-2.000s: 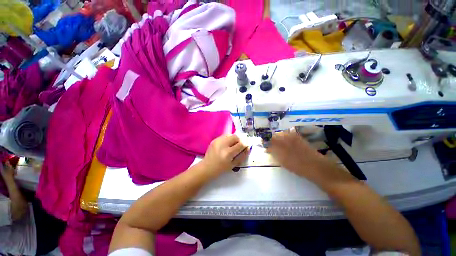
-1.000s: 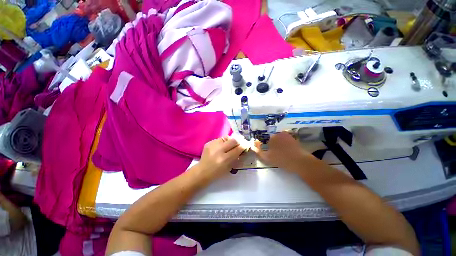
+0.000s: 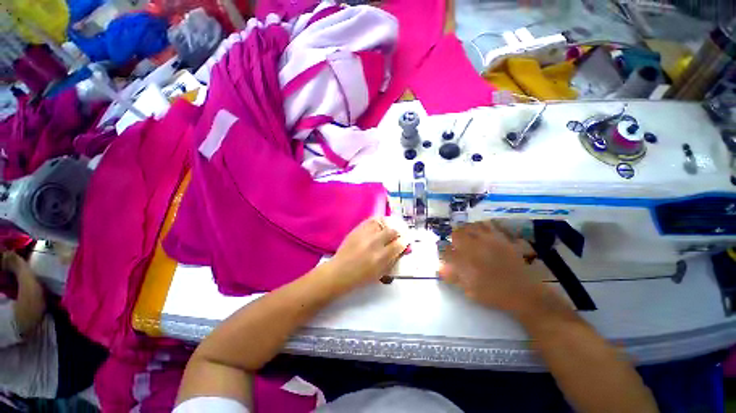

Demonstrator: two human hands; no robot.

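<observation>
A magenta knit garment piece (image 3: pixel 282 214) lies on the table left of the needle, its right end reaching my left hand. My left hand (image 3: pixel 367 252) is closed on that end, just left of the presser foot (image 3: pixel 420 211). The fingertips are washed out by the lamp light. My right hand (image 3: pixel 484 262) is right of the presser foot, palm down with fingers curled; whether it holds something small is hidden. A white strip (image 3: pixel 218 134) lies on the upper part of the magenta piece.
The white sewing machine head (image 3: pixel 557 181) spans the right. Black strips (image 3: pixel 565 266) lie under its arm. Pink-and-white garment parts (image 3: pixel 331 89) are bunched behind. Redder magenta pieces (image 3: pixel 121 210) drape over the left table edge. A person's arm (image 3: pixel 26 294) shows at far left.
My right hand has moved a little right, away from my left hand, and its fingers are now apart from the left fingertips. The whole view has shifted slightly. The magenta piece lies much the same.
</observation>
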